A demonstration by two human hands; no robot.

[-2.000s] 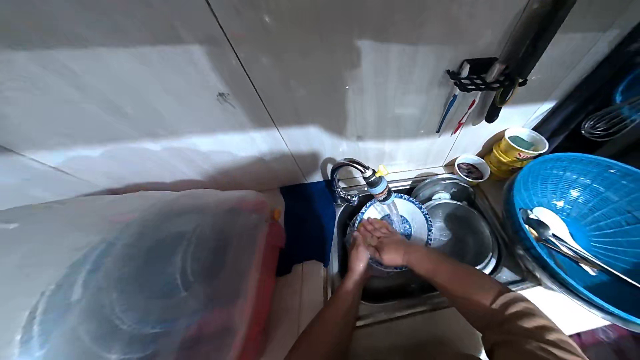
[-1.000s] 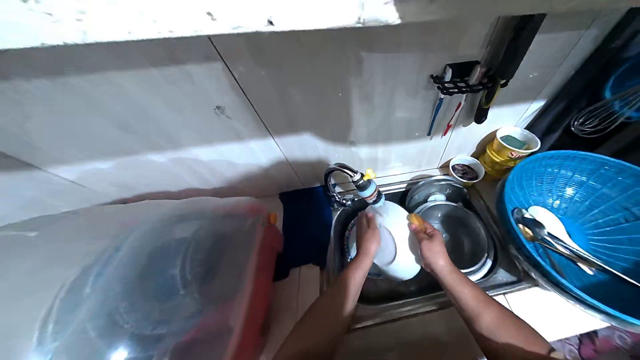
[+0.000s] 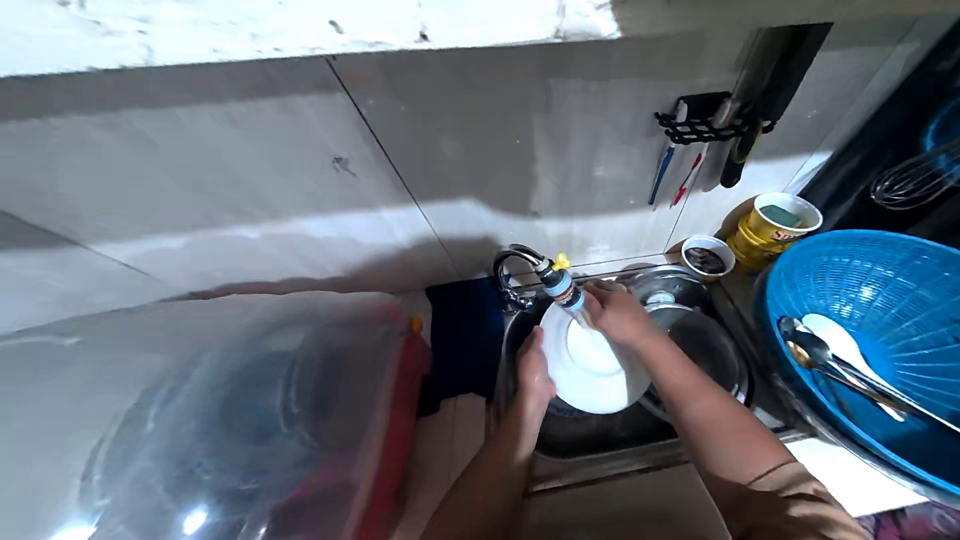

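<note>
A white plate (image 3: 589, 360) is tilted under the faucet (image 3: 564, 291), over the metal sink (image 3: 581, 469). My left hand (image 3: 534, 367) grips its left edge. My right hand (image 3: 615, 311) lies at the plate's upper right, close beside the faucet's tip; its fingertips are partly hidden, so whether they grip or only touch the plate cannot be told. Water seems to run onto the plate. Right of it in the sink sits a round pan or lid (image 3: 694, 349), with another metal dish (image 3: 667, 285) behind. Part of a blue-patterned plate shows underneath.
A blue plastic basket (image 3: 885, 262) with spoons (image 3: 840, 360) stands at the right. Near the wall are a small cup (image 3: 707, 257) and a yellow tub (image 3: 780, 217). A dark blue cloth (image 3: 463, 330) lies left of the sink, beside a red-rimmed bin with a translucent cover (image 3: 300, 405).
Two seconds ago my hands were together over a blue-patterned plate. A second ago they held a white plate from both sides; since then my right hand has moved up toward the faucet.
</note>
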